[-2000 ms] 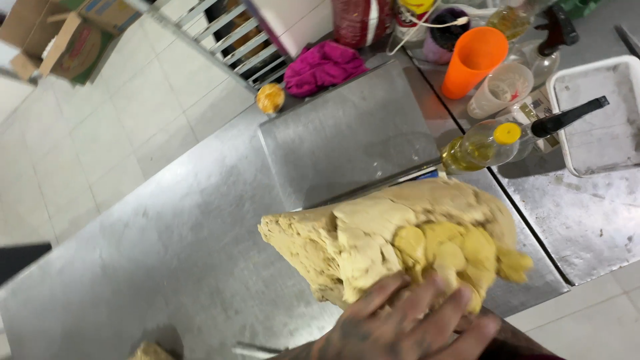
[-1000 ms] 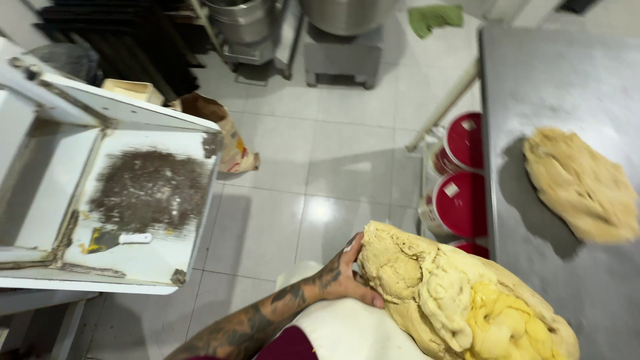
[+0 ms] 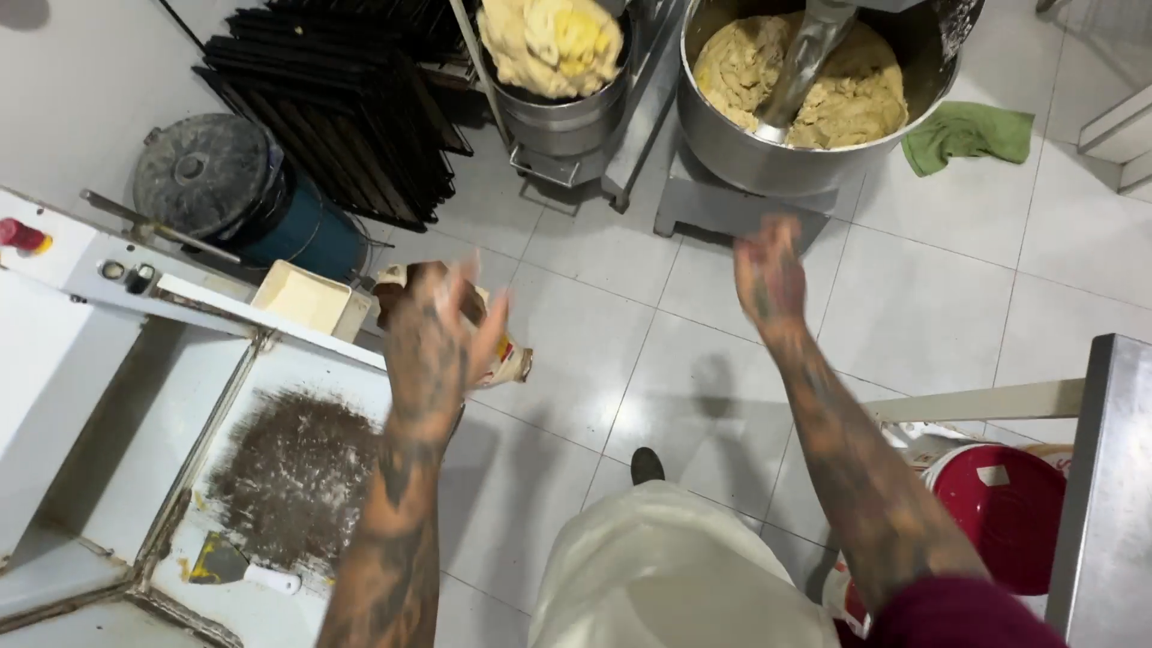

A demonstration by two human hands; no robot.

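Both my hands are raised in front of me over the tiled floor, blurred by motion. My left hand (image 3: 441,337) holds nothing, its fingers spread. My right hand (image 3: 769,270) is also empty, with its fingers partly bent; how far apart they are is blurred. Beyond them, a mass of dough with yellow pieces (image 3: 551,45) lies at the mouth of a smaller metal mixer bowl (image 3: 567,121). To its right, more dough (image 3: 850,90) fills much of a large mixer bowl (image 3: 796,171), around a metal mixing arm (image 3: 801,72).
At left stands a white machine tray (image 3: 355,351) with a scraper (image 3: 243,567) in it. Behind are a lidded blue bin (image 3: 297,225) and stacked dark trays (image 3: 333,99). A green cloth (image 3: 972,139) lies on the floor. A metal table (image 3: 1107,504) and red-lidded bucket (image 3: 999,513) are at right.
One second ago my left hand was on the yellow-streaked dough before me; now it is off it, and such dough is at the smaller bowl. The view has swung toward the mixers.
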